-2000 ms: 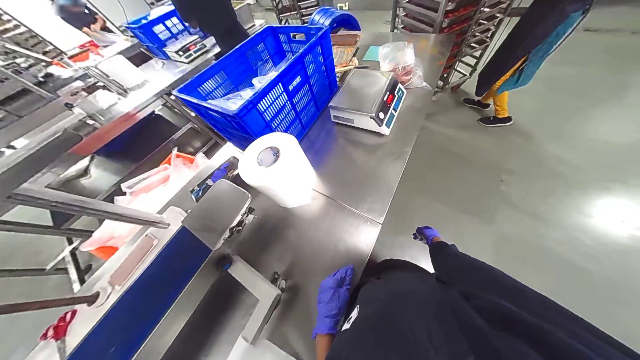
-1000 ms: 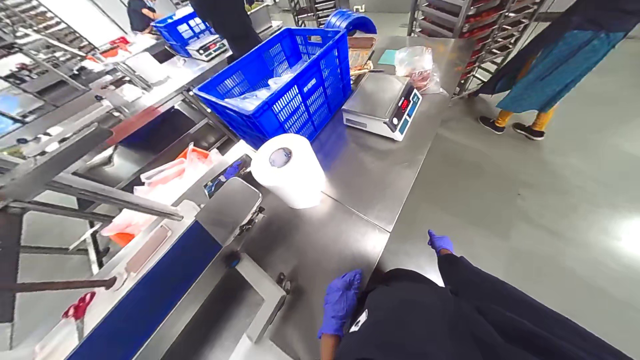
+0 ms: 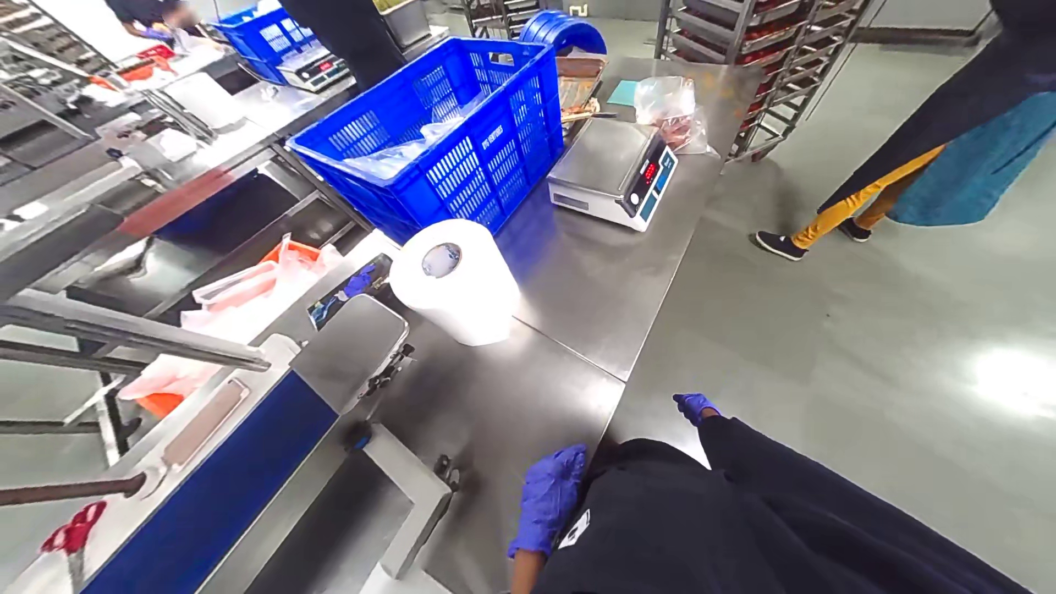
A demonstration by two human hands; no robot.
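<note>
My left hand [image 3: 551,499], in a purple glove, rests at the edge of the steel table [image 3: 528,396], close to my dark clothing, and holds nothing that I can see. Past the table edge, over the floor, is my right hand [image 3: 695,407], also gloved; its fingers are small in view and whether they are curled is unclear. A large white roll [image 3: 470,289] stands on the table ahead of my left hand. Beyond it are a blue plastic crate [image 3: 487,157] with clear plastic bags [image 3: 404,153] inside and a digital weighing scale [image 3: 610,169] with a lit red display.
At the left runs a blue conveyor belt [image 3: 223,478], with red-handled scissors [image 3: 76,532] beside it. A bagged item [image 3: 676,120] lies behind the scale. Tray racks [image 3: 767,58] stand at the back. A person [image 3: 899,165] is on the floor at right; others are at the far left.
The person at right shows in a different leg position from the earlier frames. The view has shifted slightly. My hands stay in about the same places.
</note>
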